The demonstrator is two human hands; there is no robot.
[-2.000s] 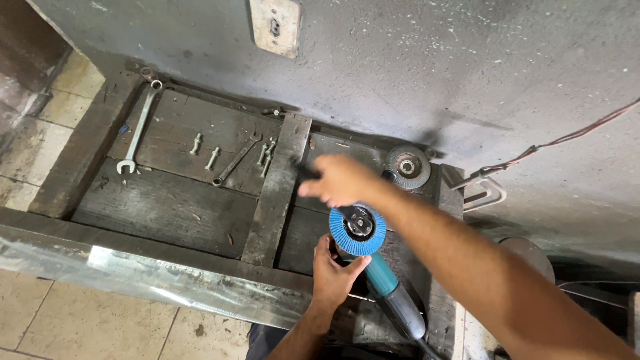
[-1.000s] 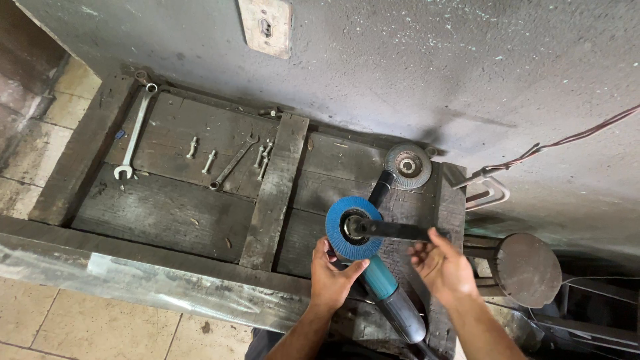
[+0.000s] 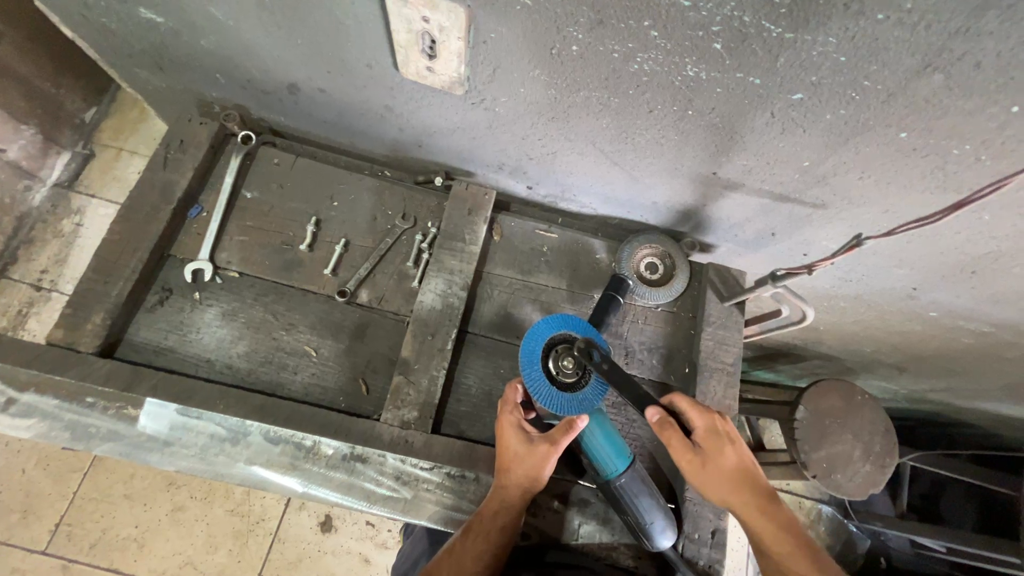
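An angle grinder (image 3: 612, 456) with a teal and black body lies on the wooden bench, its blue flap disc (image 3: 546, 390) facing up. My left hand (image 3: 528, 448) holds the grinder at its head, thumb near the disc's lower edge. In my right hand (image 3: 712, 448) is a black pin spanner (image 3: 628, 384), its far end at the metal flange nut (image 3: 566, 362) in the disc's centre. The black side handle (image 3: 610, 302) points up and right from the head, toward a worn grey flap disc (image 3: 652, 268) near the wall.
Left on the bench lie a large combination wrench (image 3: 222, 210), a smaller one (image 3: 376, 258) and several bolts (image 3: 336, 256). A wooden crosspiece (image 3: 444, 312) divides the bench. A metal clamp (image 3: 780, 312) hangs at its right end, near twisted wires (image 3: 920, 216) and a round stool (image 3: 846, 438).
Two seconds ago my right hand was over the disc; one second ago it was right of it. The spanner has since swung from roughly level to slanting down and right. My left hand stays at the grinder.
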